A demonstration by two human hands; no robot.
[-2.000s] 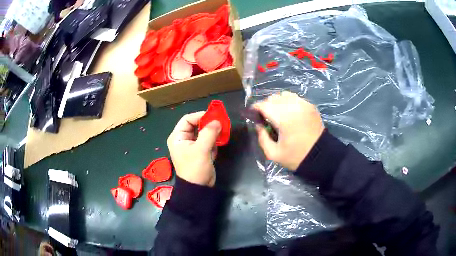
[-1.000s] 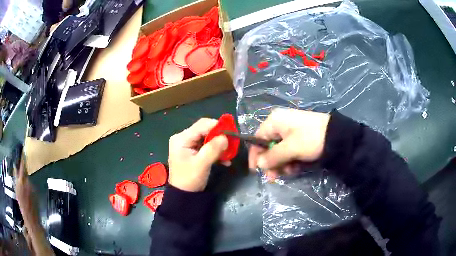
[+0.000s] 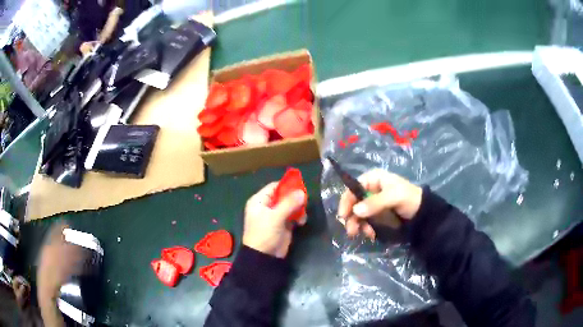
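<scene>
My left hand (image 3: pixel 272 222) holds a red moulded part (image 3: pixel 291 191) upright, thumb on its face, in front of the carton. My right hand (image 3: pixel 377 205) holds a slim dark trimming tool (image 3: pixel 347 178) with a green spot near the grip. Its tip points up and left, apart from the part. Several loose red parts (image 3: pixel 215 243) lie on the bench left of my left hand. An open carton (image 3: pixel 262 156) heaped with red parts stands beyond my hands. Thin red scraps (image 3: pixel 393 133) lie on a crinkled clear plastic bag (image 3: pixel 441 153) at the right.
Black printed packs (image 3: pixel 125 148) lie piled on a flattened cardboard sheet (image 3: pixel 182 153) at the left. Another person's blurred hand (image 3: pixel 57 271) is beside a stack of black packs (image 3: pixel 86 281) at lower left. A white-edged box (image 3: pixel 559 96) is at the far right.
The view has shifted, so the carton and bag sit lower in the picture. The tool has come away from the red part and now points up. Another person's hand has reached the lower-left stack.
</scene>
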